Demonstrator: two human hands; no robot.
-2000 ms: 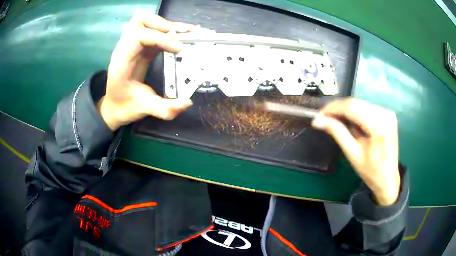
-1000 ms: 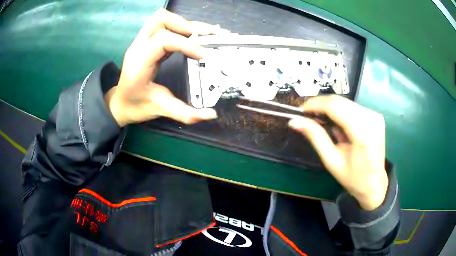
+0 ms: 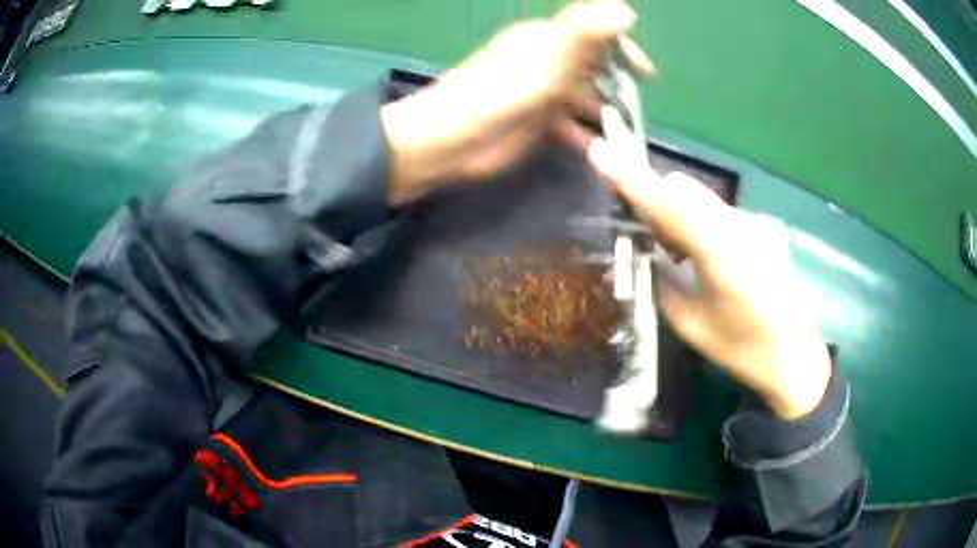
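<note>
The silver plate assembly (image 3: 640,353) is turned edge-on and upright in the view, blurred, over the right part of the black parts tray (image 3: 429,369). My left hand (image 3: 493,102) grips its far end. My right hand (image 3: 712,262) is at its middle, with fingers against or around it. Blurred thin tips of the tweezers (image 3: 591,238) stick out to the left from my right hand. The loose copper pins (image 3: 536,305) lie in a heap in the tray, left of the plate. The plate's discs and slots are not visible.
The tray lies on the glossy green bench (image 3: 182,112). Silver parts lie at the far left edge (image 3: 204,4), and another part is at the right edge (image 3: 970,238). Pale lines cross the far right of the bench.
The plate has swung from lying crosswise, face showing, to edge-on and lengthwise. My left hand has moved away from me and right. My right hand has come up against the plate.
</note>
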